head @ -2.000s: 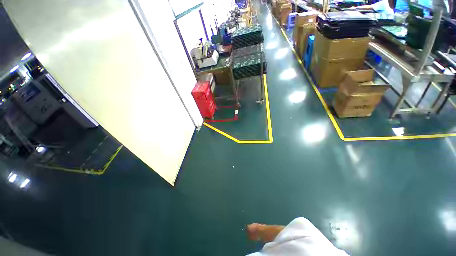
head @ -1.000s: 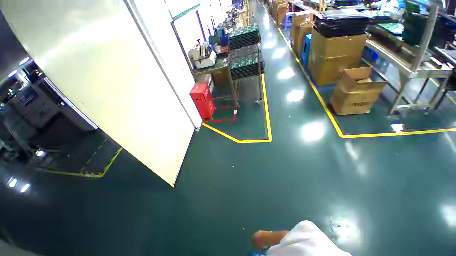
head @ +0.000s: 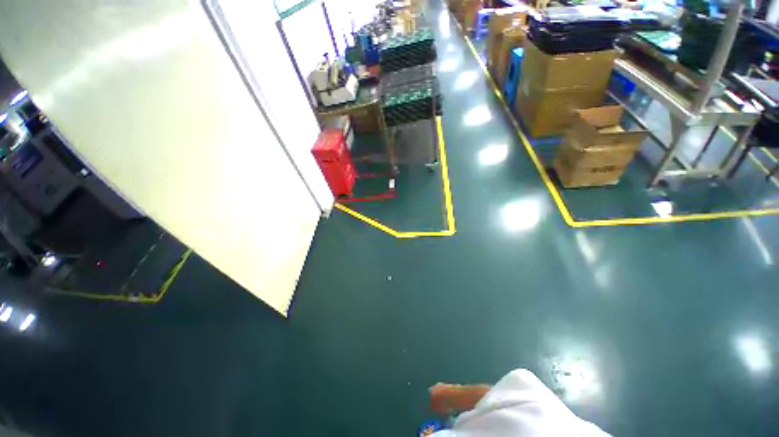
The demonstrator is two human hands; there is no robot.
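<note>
My right hand [head: 453, 398] shows small and blurred at the bottom edge, coming out of a white sleeve. Its fingers cannot be made out. A small blue and white thing [head: 433, 427] shows just below it, cut off by the picture's edge. I cannot tell what it is or whether my right hand holds it. My left hand is not in view.
A pale panel [head: 171, 145] stands at the left. A red box [head: 334, 162] and a wire trolley of green boards [head: 408, 94] stand beside the aisle. An open carton [head: 598, 158], larger cartons [head: 564, 90] and a metal bench [head: 683, 119] are on the right.
The view has shifted slightly, so the surroundings sit a little further left and higher. More of the blue and white thing shows below my right hand.
</note>
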